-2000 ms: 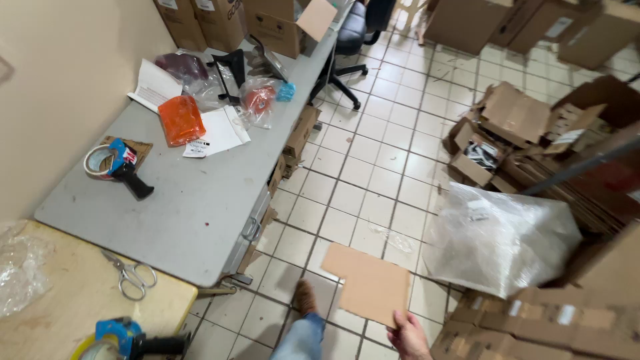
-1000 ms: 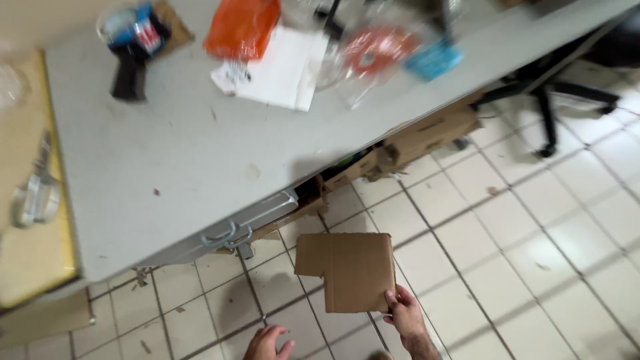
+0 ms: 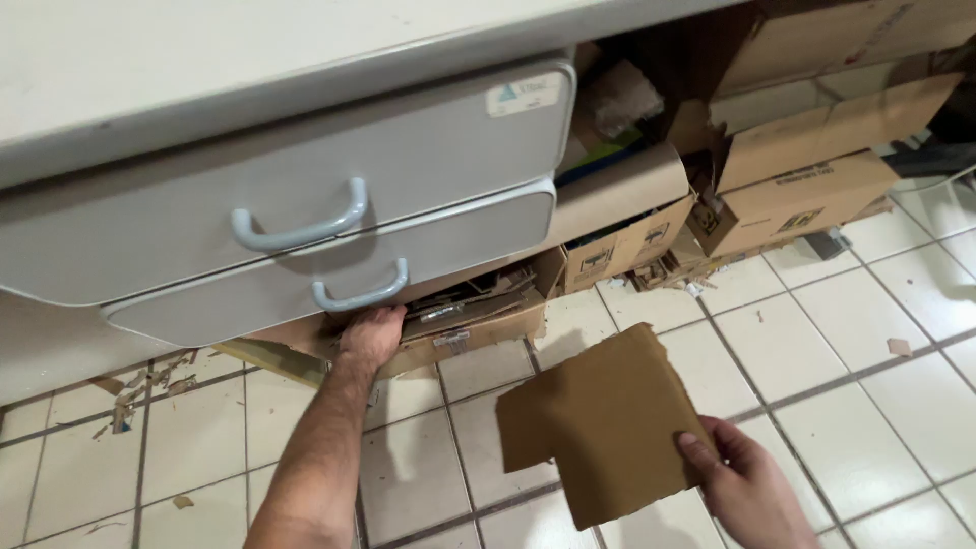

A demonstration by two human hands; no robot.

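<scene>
My right hand [image 3: 736, 473] grips the right edge of a flat piece of brown cardboard [image 3: 610, 427] with a notch cut from one corner, thumb on top. Under the lower drawer of the grey desk, my left hand [image 3: 374, 335] reaches to a low open cardboard box [image 3: 488, 328] that holds cardboard scraps. Its fingertips are hidden at the box's edge, so whether they hold anything does not show. Just above it is the handle [image 3: 362, 296] of the lower drawer [image 3: 457, 236]; the upper drawer [image 3: 427, 145] has a larger grey handle [image 3: 301, 232].
The desk's top [image 3: 267, 53] overhangs the drawers. More cardboard boxes stand under it at the right, one with dark contents [image 3: 629, 244], another with raised flaps [image 3: 808, 202]. Cardboard shreds [image 3: 164, 381] litter the tiled floor [image 3: 419, 473] at the left.
My left hand, low and apart from the desk a second ago, has moved to the box under the drawers. My right hand keeps the cardboard. The view has come down close to the drawers.
</scene>
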